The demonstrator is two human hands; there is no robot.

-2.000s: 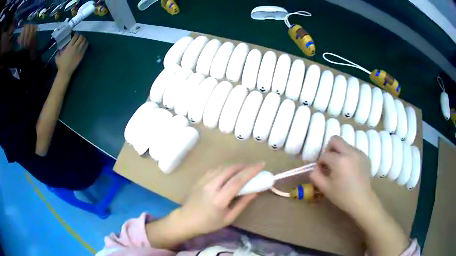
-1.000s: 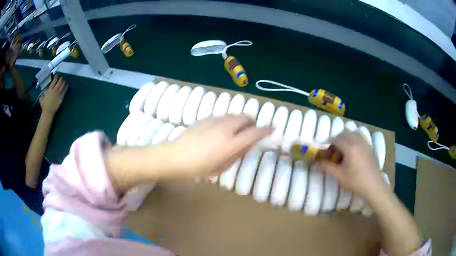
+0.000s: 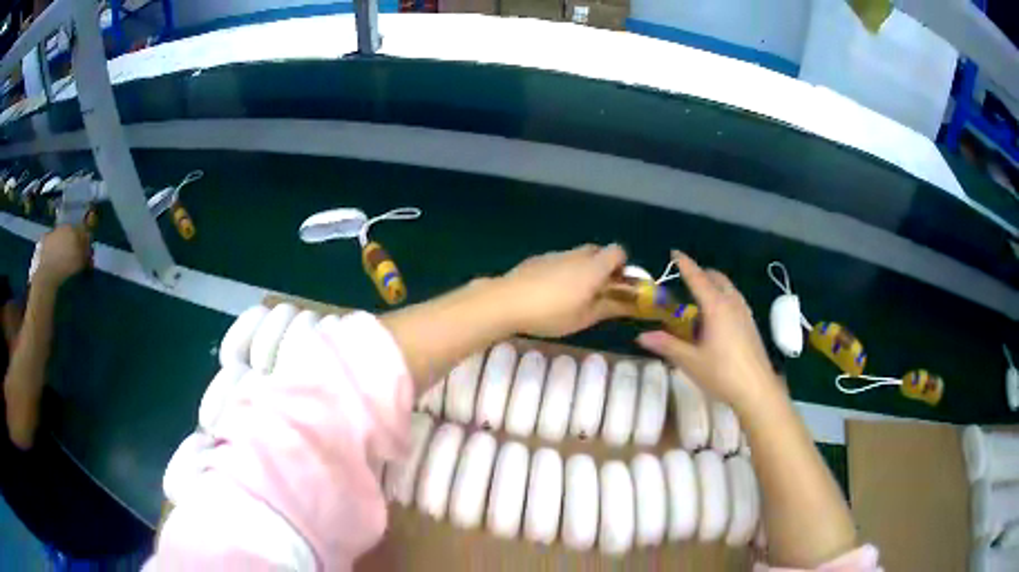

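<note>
My left hand is over the green belt just beyond the rows, its fingertips closed on a yellow charm. A small part of a white unit shows beside them. My right hand is on the right, thumb and fingers spread around a second yellow charm; whether it grips it is unclear. A thin white cord loop shows between the hands. White units stand in close rows on brown cardboard, partly hidden by my left sleeve.
A strapped white unit lies on the green belt at left, another at right. A looped charm lies near the right cardboard, which bears more white units. A metal post and another person's arm are at left.
Both hands have moved forward from over the rows to the belt beyond, where a looped charm lay. The loose unit from the first frame was carried along. The view has tilted up and right.
</note>
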